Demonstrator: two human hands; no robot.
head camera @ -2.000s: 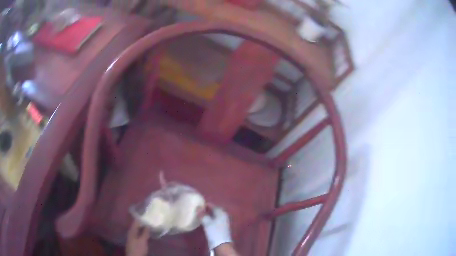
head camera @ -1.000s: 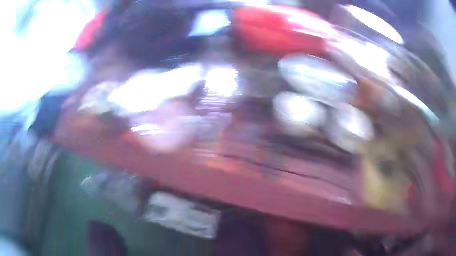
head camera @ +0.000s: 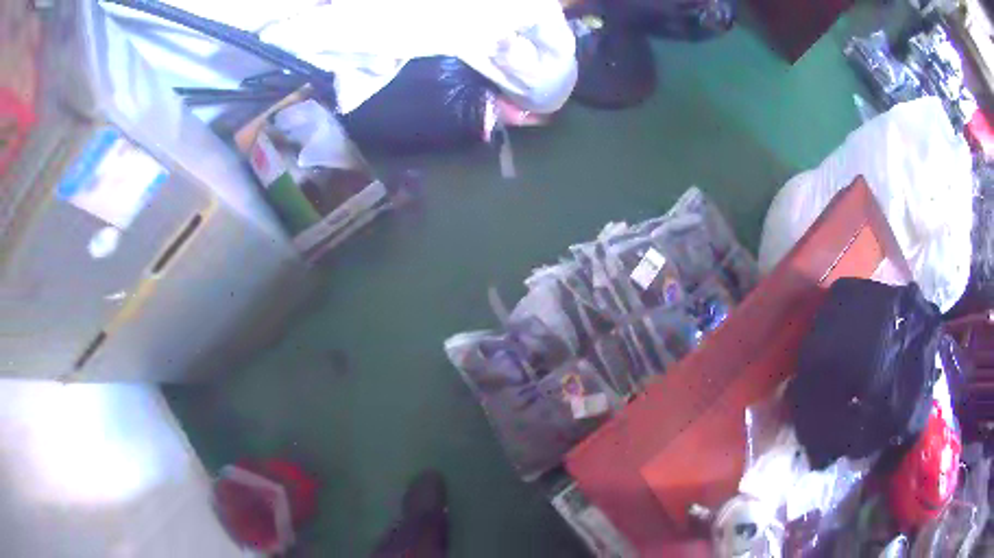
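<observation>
Neither of my hands is in the picture. Nearest in front of me, a row of polybagged dark garments (head camera: 610, 316) with small white labels lies on the green floor. It rests beside a red-brown wooden table (head camera: 708, 409). A black bag (head camera: 867, 365) and clear plastic lie on the table, with a red item (head camera: 926, 463) next to them. A dark shoe tip (head camera: 420, 523) shows at the bottom edge.
A grey cabinet (head camera: 234, 294) stands at the left. An open carton (head camera: 311, 164) is on the floor beyond it. A person in white and dark clothing (head camera: 436, 65) is at the top. A white sack (head camera: 905, 164) stands right; a red container (head camera: 256, 507) is lower left.
The view has swung away from the red-brown chair and across the table to the floor. Both hands, earlier at a whitish plastic-wrapped item, have left the picture.
</observation>
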